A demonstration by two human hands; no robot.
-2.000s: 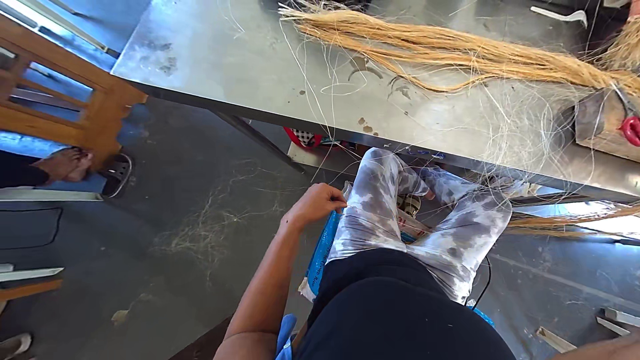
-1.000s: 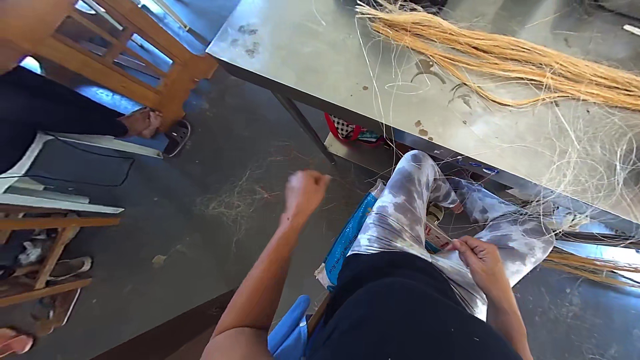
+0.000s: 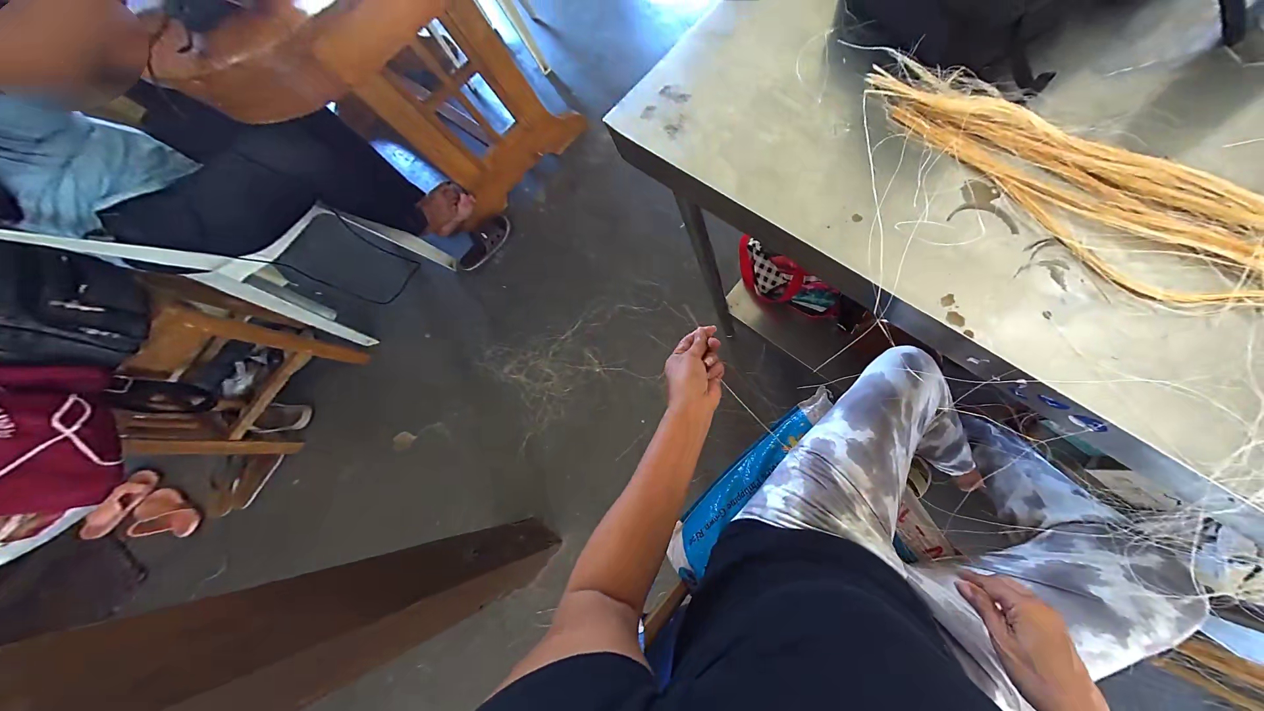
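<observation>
My left hand [image 3: 695, 367] is out over the floor, left of my knees, with its fingertips pinched on a thin pale fibre strand [image 3: 748, 408] that runs down toward my lap. My right hand [image 3: 1022, 632] rests at my thigh, thumb against the fingers; whether a strand lies between them cannot be made out. A long bundle of tan plant fibres [image 3: 1076, 168] lies across the metal-topped table [image 3: 790, 128]. Loose pale fibres [image 3: 1175, 425] hang in a tangle over the table's near edge and my knee.
A person [image 3: 247, 168] sits at the upper left beside a wooden frame [image 3: 474, 118]. Stray fibres [image 3: 553, 370] lie on the floor. A blue printed sack [image 3: 741, 494] is by my leg. Bags, sandals [image 3: 148, 506] and a wooden beam [image 3: 296, 612] are at the left.
The view has swung left, showing more of the seated person. My right hand, not seen two seconds ago, is at my lap in both later frames. A strand now shows at my left hand.
</observation>
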